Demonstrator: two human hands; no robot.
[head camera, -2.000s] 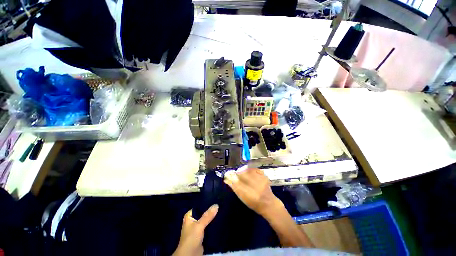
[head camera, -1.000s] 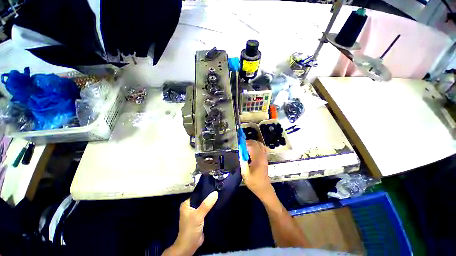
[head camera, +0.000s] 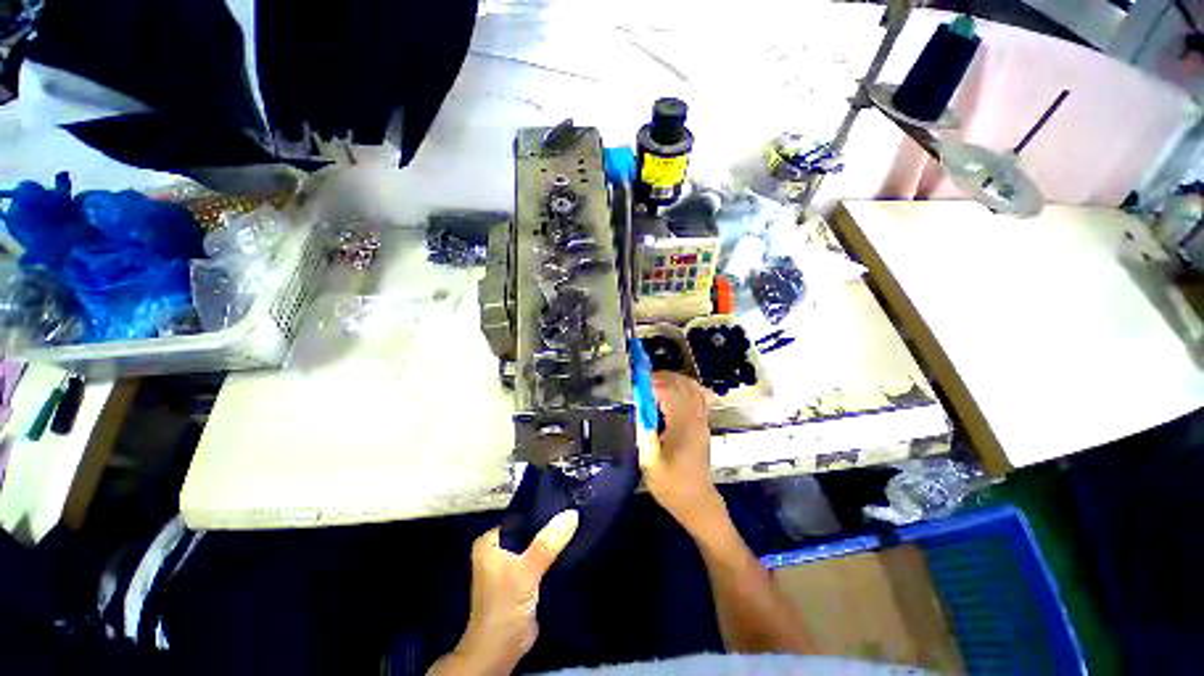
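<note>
The dark garment (head camera: 601, 581) hangs from the machine's near end over the table edge into the lap. The button-sewing machine (head camera: 568, 297) points at me, its small metal clamp (head camera: 578, 468) just above the cloth. My left hand (head camera: 512, 581) grips the cloth below the clamp, thumb on top. My right hand (head camera: 677, 436) is at the machine's right side, beside the blue strip (head camera: 644, 383) and the button tray (head camera: 742, 383). Its fingertips are partly hidden, so I cannot tell whether it holds anything. Black buttons (head camera: 721, 354) lie in the tray.
A white basket (head camera: 198, 354) with a blue bag stands left. A black bottle (head camera: 663, 156) and a numbered box (head camera: 676, 268) stand behind the tray. A thread cone (head camera: 937, 69) is upper right, a blue crate (head camera: 1017, 581) lower right. Dark cut pieces lie behind.
My right hand has moved from the cloth at the clamp to the machine's right side near the tray. My left hand still holds the cloth. The view has shifted slightly.
</note>
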